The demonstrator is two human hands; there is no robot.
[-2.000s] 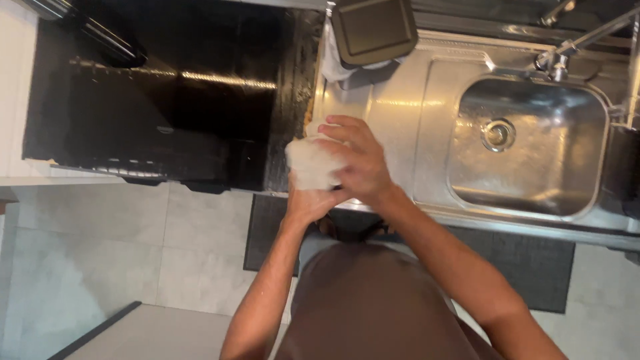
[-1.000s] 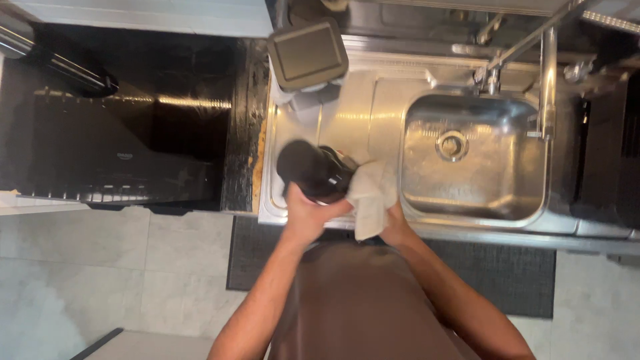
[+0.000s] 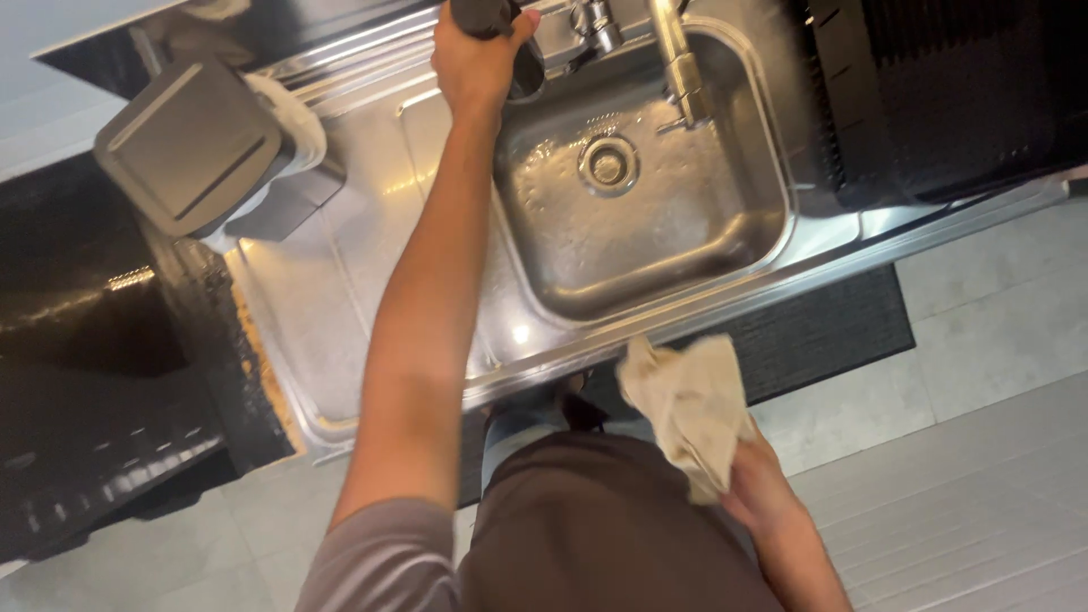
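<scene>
My left hand [image 3: 478, 64] is stretched to the back of the steel sink unit, its fingers around a dark cylindrical bottle [image 3: 527, 68] at the sink's back left corner. Part of the bottle is hidden by the fingers. Low on the right, in front of the counter edge, my right hand [image 3: 761, 480] grips a crumpled cream cloth [image 3: 693, 399], which hangs over the floor mat beside my body. The steel sink basin [image 3: 629, 229] lies between the two hands, with water drops around its drain.
A grey lidded bin [image 3: 191, 144] with a pale liner stands at the drainboard's [image 3: 340, 280] back left. The tap [image 3: 680, 72] reaches over the basin. A black glossy surface [image 3: 76, 340] lies left, a dark ribbed object [image 3: 943, 93] right. Below is a dark mat [image 3: 824, 331].
My left hand has moved from near my body to the back of the sink with the dark bottle. My right hand, with the cloth, has come away from it. The view has shifted and tilted.
</scene>
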